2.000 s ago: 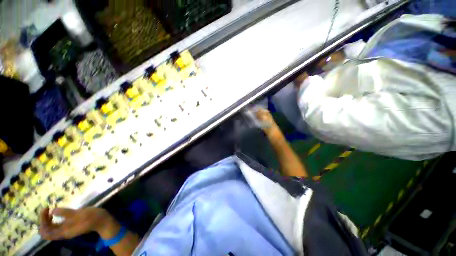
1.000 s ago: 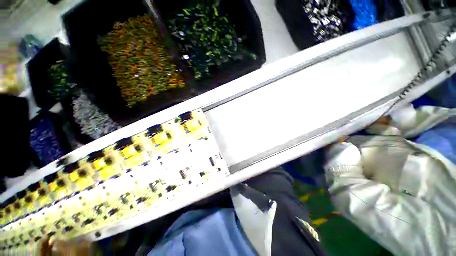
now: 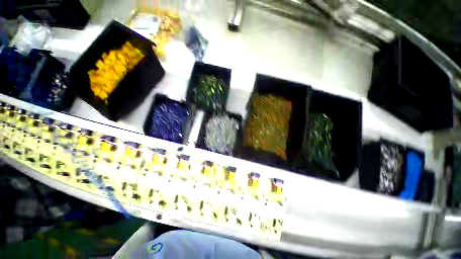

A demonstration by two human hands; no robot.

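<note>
A cream-yellow strip of circuit boards (image 3: 167, 188) lies on the pale rail (image 3: 343, 215), running from the left edge to right of centre. Yellow blocks and dark parts line its far edge, and small dark parts dot its near half. A blurred blue cord-like streak (image 3: 117, 203) crosses the boards at left. Neither of my hands can be made out; the picture is blurred there.
Behind the rail stand black bins with yellow blocks (image 3: 115, 71), blue-violet parts (image 3: 168, 120), silver-grey parts (image 3: 221, 132), gold-brown parts (image 3: 268, 126) and dark green parts (image 3: 321, 139). Bright blue parts (image 3: 413, 173) lie at right. A clear bag (image 3: 31, 36) lies upper left.
The view has swung left and up, showing the yellow-block bin and more of the bench. My hand at the lower left and the neighbouring person's white sleeve have left the view.
</note>
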